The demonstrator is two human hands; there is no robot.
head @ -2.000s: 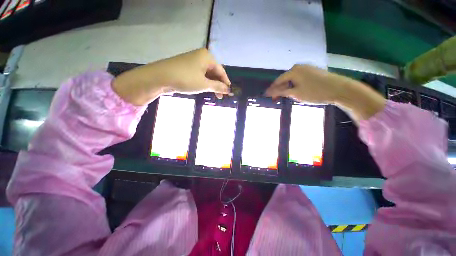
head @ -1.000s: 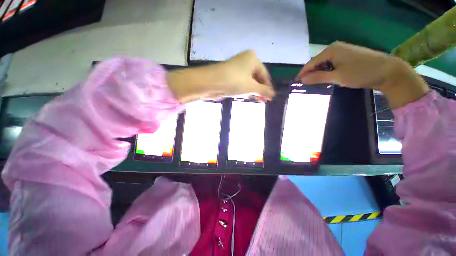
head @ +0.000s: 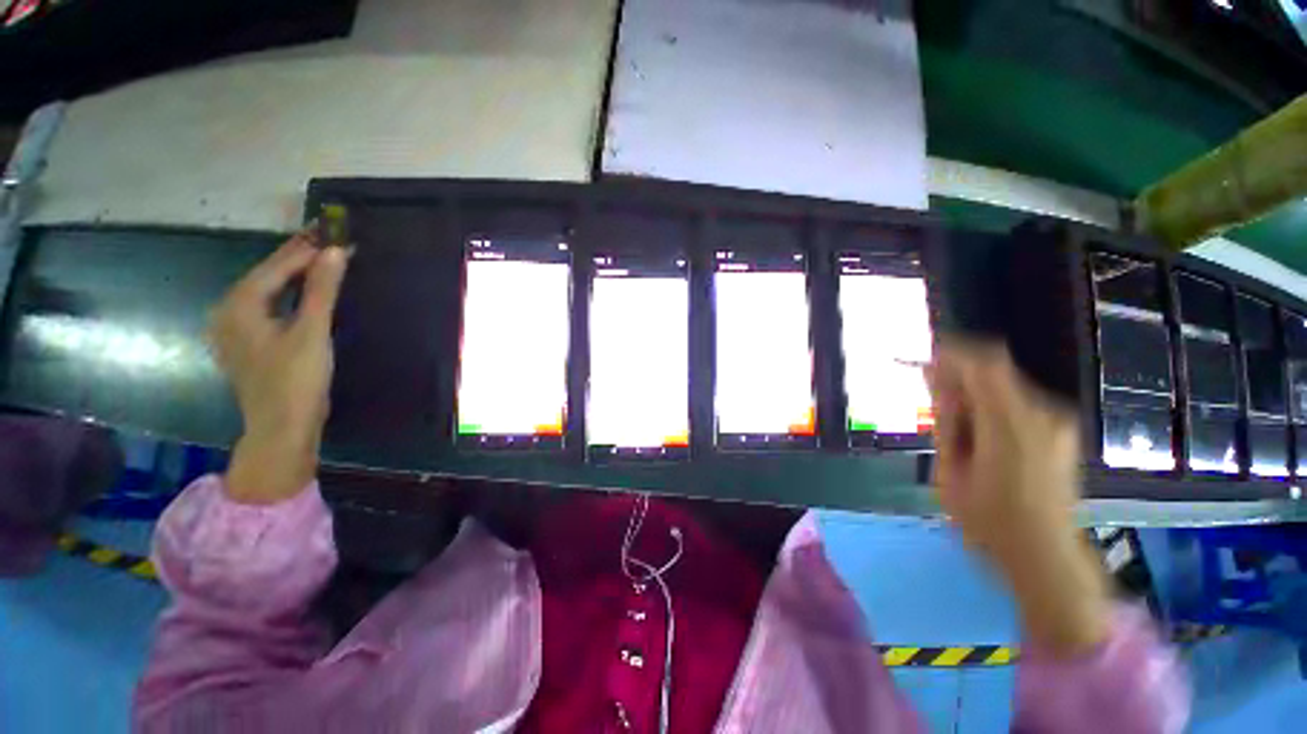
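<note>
A black phone tray [head: 394, 344] lies across the bench before me. Four smartphones with lit white screens [head: 513, 344] sit side by side in it, with green and orange-red blocks at the bottom. The leftmost slot is empty. My left hand [head: 283, 337] is at the tray's left end and pinches a small yellow-gold and dark test piece [head: 336, 225] upright between its fingertips. My right hand [head: 1003, 445] is blurred beside the lower part of the rightmost lit phone; whether it holds anything cannot be told.
At right, another black tray [head: 1071, 344] holds several dark-screened phones [head: 1137, 359]. Pale boards [head: 767, 93] lie behind the tray. A yellow-green rolled object [head: 1233, 172] is at the upper right. A white cord [head: 664, 631] hangs down my chest.
My left hand has moved from the tray's middle to its left end with the test piece. My right hand has moved down from the rightmost lit phone's top. The view has shifted.
</note>
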